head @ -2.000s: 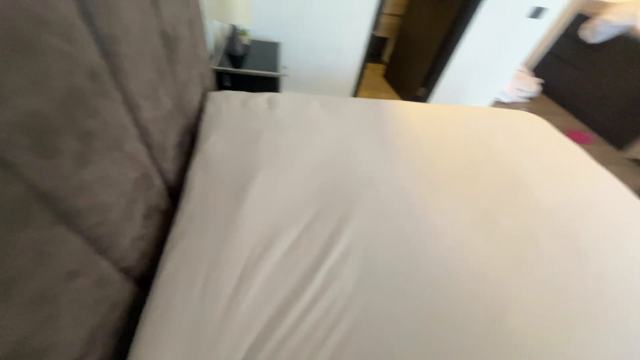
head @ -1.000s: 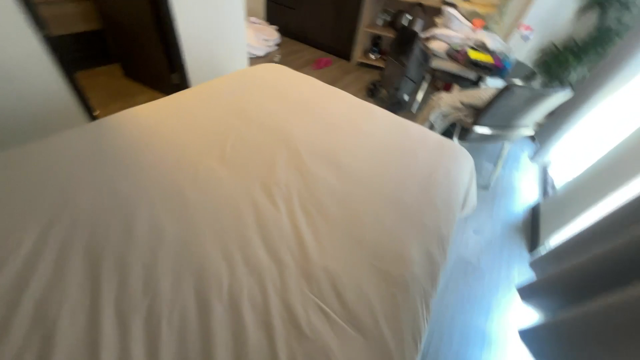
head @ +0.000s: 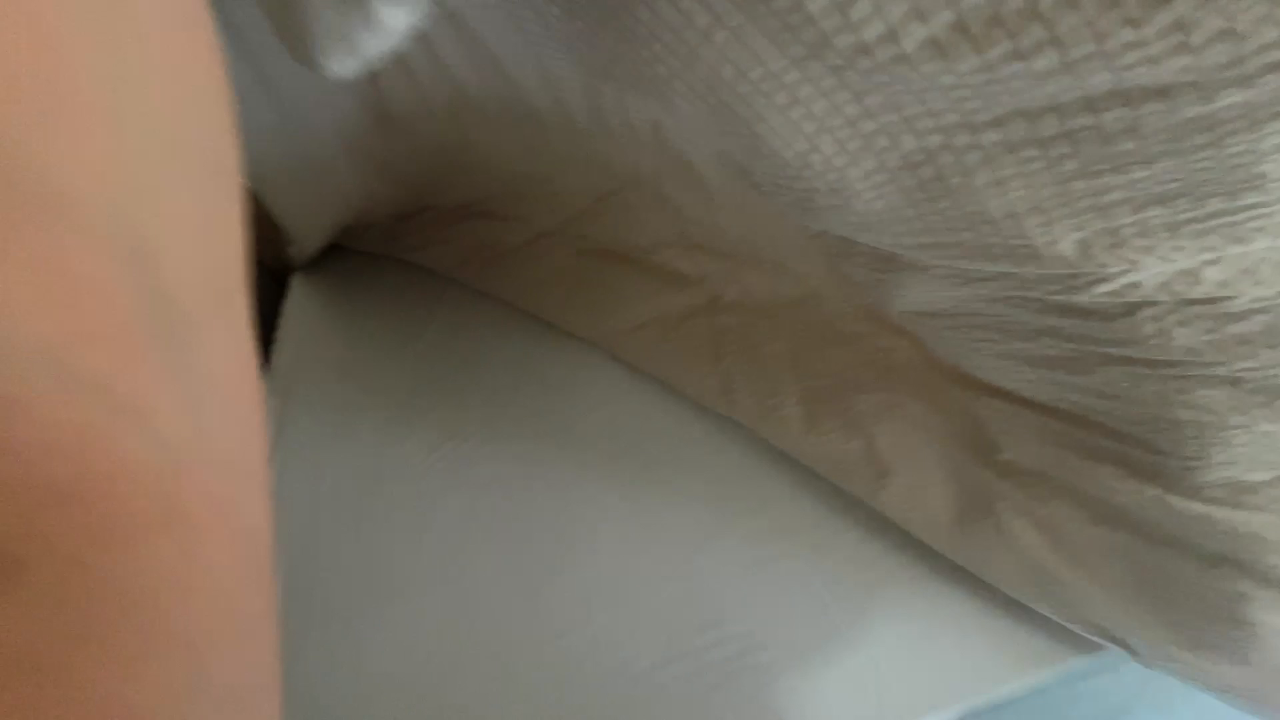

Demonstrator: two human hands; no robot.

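Neither of my hands shows in the head view. A bare arm, close to the camera and blurred, fills the left edge; which arm it is I cannot tell, and its hand is out of frame. Beside it a textured beige cloth [head: 1000,150] spreads across the upper right. Below that runs a smoother, wrinkled beige fabric [head: 800,370]. A smooth grey-white surface [head: 560,500] lies under the fabric's lower edge, narrowing to a dark gap near the arm.
A blurred whitish thing [head: 360,35] shows at the top left. At the bottom right corner is a pale blue surface [head: 1130,690].
The view has swung from the bed and room to a close look at cloth. A bare arm and a textured cloth have come into view.
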